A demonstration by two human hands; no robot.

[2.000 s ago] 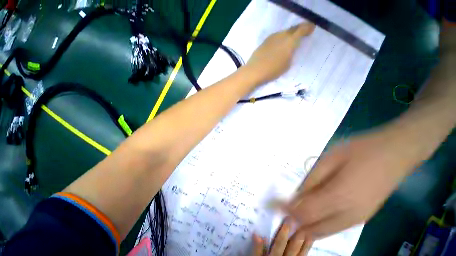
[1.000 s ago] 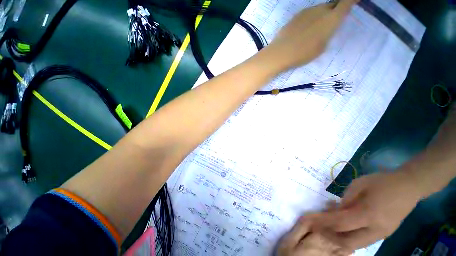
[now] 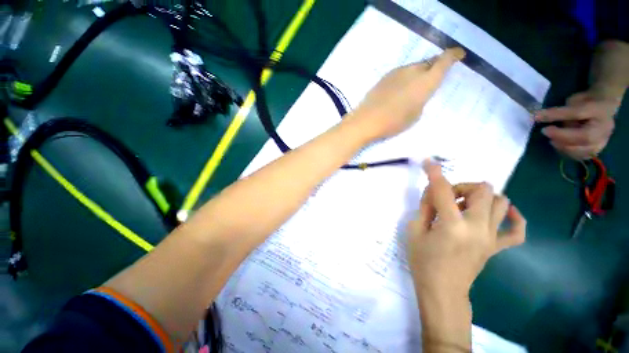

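My left hand [image 3: 407, 96] reaches across the white ruled sheet [image 3: 386, 52], a fingertip on the grey steel ruler [image 3: 496, 79]. The ruler lies slanted near the sheet's far end. My right hand [image 3: 458, 227] is over the sheet with fingers apart. Its raised index finger overlaps the loose wire tips of a thin black branch [image 3: 387, 163] with a yellow band. I cannot tell if it touches them. The harness drawing [image 3: 296, 289] lies nearer me, partly washed out by glare.
Another person's hand [image 3: 579, 127] is at the ruler's right end. Red-handled scissors or cutters [image 3: 596, 189] lie below it. Black cable bundles [image 3: 83, 127] with bright green-yellow labels lie left. A cluster of white-tagged connectors [image 3: 193, 86] lies upper left. Yellow lines [image 3: 221, 158] mark the green mat.
The other person's hand has moved from the lower drawing to the ruler's right end. My right hand has come up from the bottom edge to the wire tips. The red-handled tool now shows.
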